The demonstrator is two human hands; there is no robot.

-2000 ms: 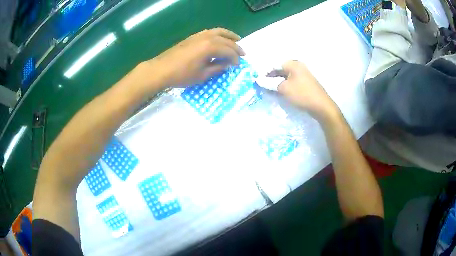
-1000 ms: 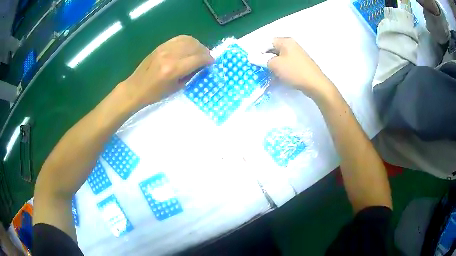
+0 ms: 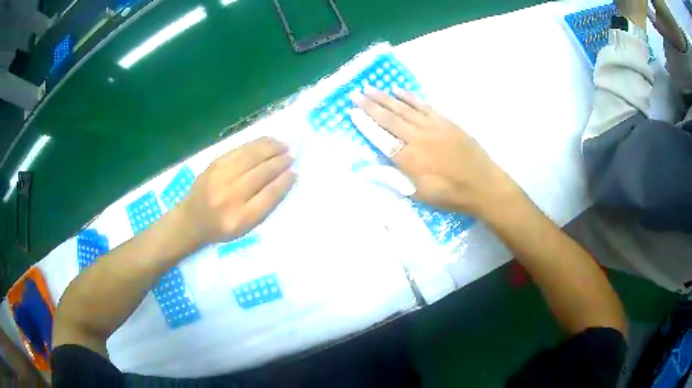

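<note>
A blue dotted block [image 3: 391,72] in shiny clear plastic lies on the white mat near its far edge. My right hand [image 3: 432,155] lies over it with fingers spread, white finger cots on it; whether it grips the block cannot be told. My left hand [image 3: 246,186] is left of the block, fingers together and bent, over the mat; what is under its fingertips is lost in glare. Several loose blue dotted sheets [image 3: 176,297] lie around my left forearm. Another plastic-wrapped blue piece [image 3: 444,223] lies partly under my right wrist.
A green conveyor [image 3: 190,98] runs beyond the white mat [image 3: 334,303], with a black phone frame [image 3: 322,39] on it and another [image 3: 24,212] at far left. An orange tray [image 3: 38,326] holds dark blue pieces. At right are a neighbour's sleeve [image 3: 618,91] and blue tray [image 3: 588,34].
My left hand has come off the block and moved nearer me. My right hand has moved from the plastic edge onto the block, fingers now spread. The black frame has shifted left along the conveyor.
</note>
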